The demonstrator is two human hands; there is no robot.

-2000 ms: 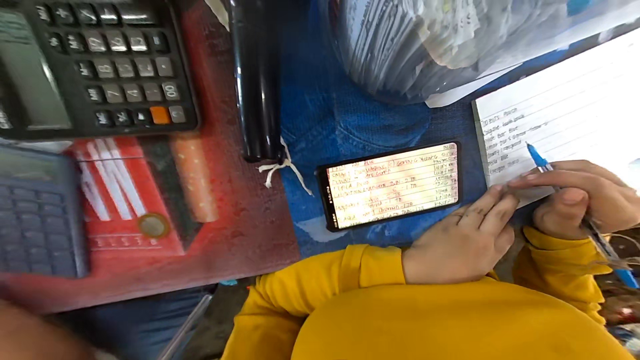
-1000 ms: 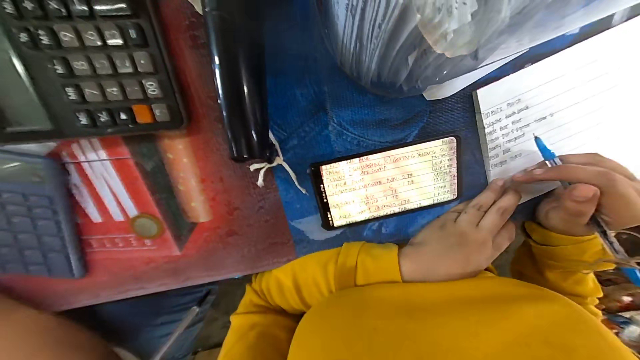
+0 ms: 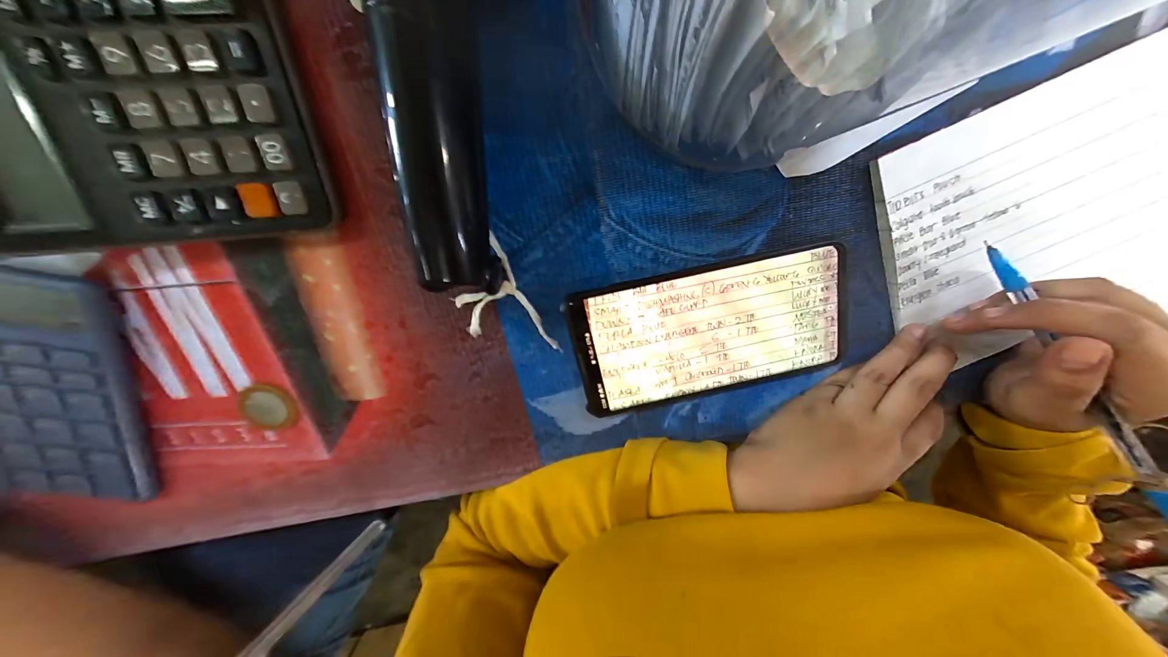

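My right hand holds a blue-capped pen at the right, its tip over a lined notebook page with handwritten lines. My left hand lies palm down at the page's lower left corner, fingers somewhat spread and holding nothing, its fingertips close to those of my right hand. Just left of that hand, a smartphone lies on a blue patterned surface, its lit screen showing handwritten lines. Part of my right hand's grip is hidden.
A black calculator and a grey one lie at the left, with a coin on the red printed cover. A glossy black object has white string at its end. A clear plastic container holds papers. Someone's blurred bare skin shows lower left.
The pen in my right hand has shifted slightly rightward over the page. My left hand and the phone have stayed in about the same place.
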